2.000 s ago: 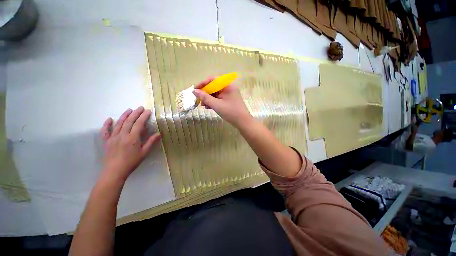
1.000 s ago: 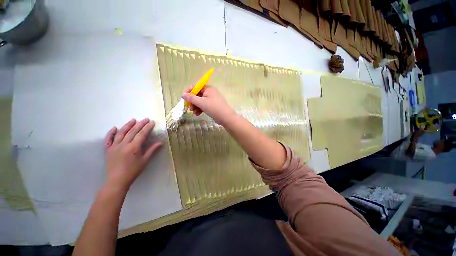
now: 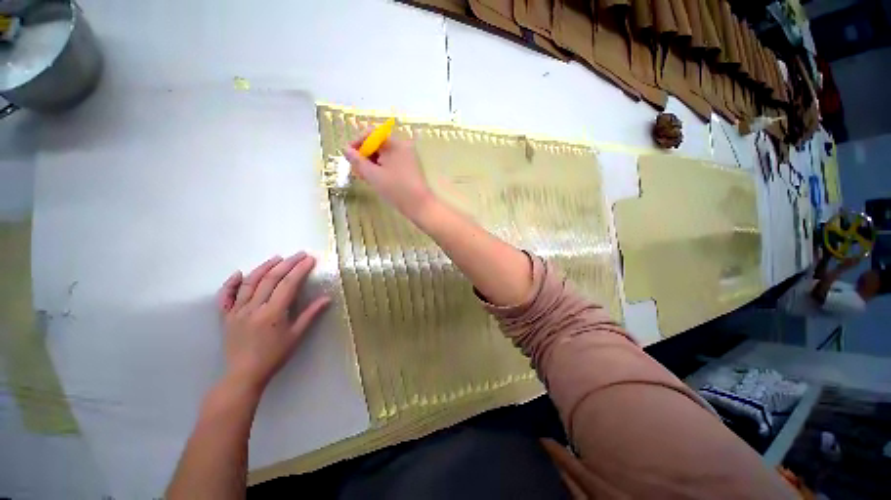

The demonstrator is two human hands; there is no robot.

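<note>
My right hand (image 3: 389,174) holds the glue brush (image 3: 375,138) by its yellow handle. Its white bristles touch the upper left edge of the fanned khaki panels (image 3: 469,303), which overlap in narrow ridges with a shiny band across the middle. My left hand (image 3: 269,317) lies flat, palm down with fingers apart, on the white masking sheet (image 3: 176,195), its fingertips near the panels' left edge. It holds nothing.
The grey metal glue pot (image 3: 73,73) stands at the upper left, cut off by the frame. Notched khaki panels (image 3: 694,239) lie to the right. Brown cut pieces (image 3: 586,44) and a dark brown lump (image 3: 667,130) lie at the far side. Part of a person (image 3: 840,291) shows far right.
The brush first moved left and down to the panels' left edge, then up along it. My left hand stays on the sheet. The view has shifted, so the panels appear slightly lower and further right.
</note>
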